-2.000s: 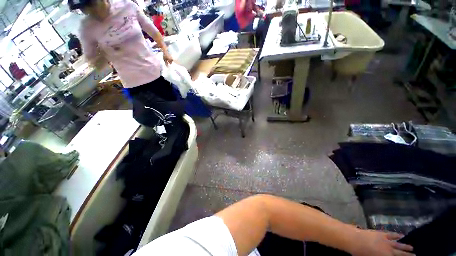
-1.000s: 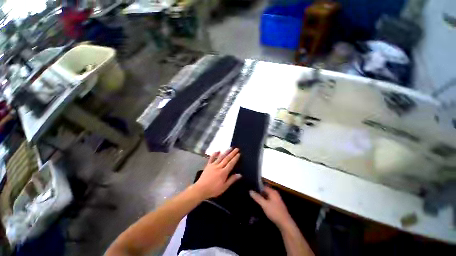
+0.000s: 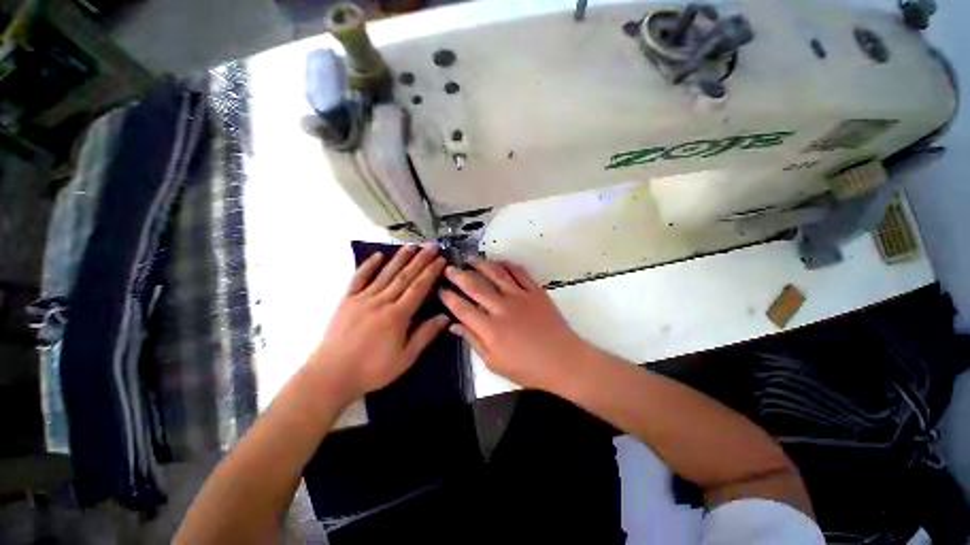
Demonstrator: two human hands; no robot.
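Observation:
A dark cut piece [image 3: 423, 396] lies on the white machine table, its far end at the presser foot [image 3: 457, 247]. My left hand [image 3: 372, 328] lies flat on the piece and holds it down, fingertips just left of the foot. My right hand [image 3: 519, 325] holds its right edge down, fingertips just in front of the foot. The hands are close together. Pale threads show along the piece's right edge. Its near part hangs over the table edge into black cloth [image 3: 425, 484] on the lap. The needle tip and the cloth under the fingers are hidden.
The cream sewing machine head [image 3: 553, 117] spans the far side. A stack of dark strips [image 3: 106, 287] lies on plaid fabric [image 3: 229, 266] at left. A small tan block [image 3: 785, 306] lies at right. A dark cloth bundle [image 3: 851, 394] with pale threads is at lower right.
The view has turned to the machine and come closer. The dark piece has moved from the near table edge to the presser foot, with both hands now on it there.

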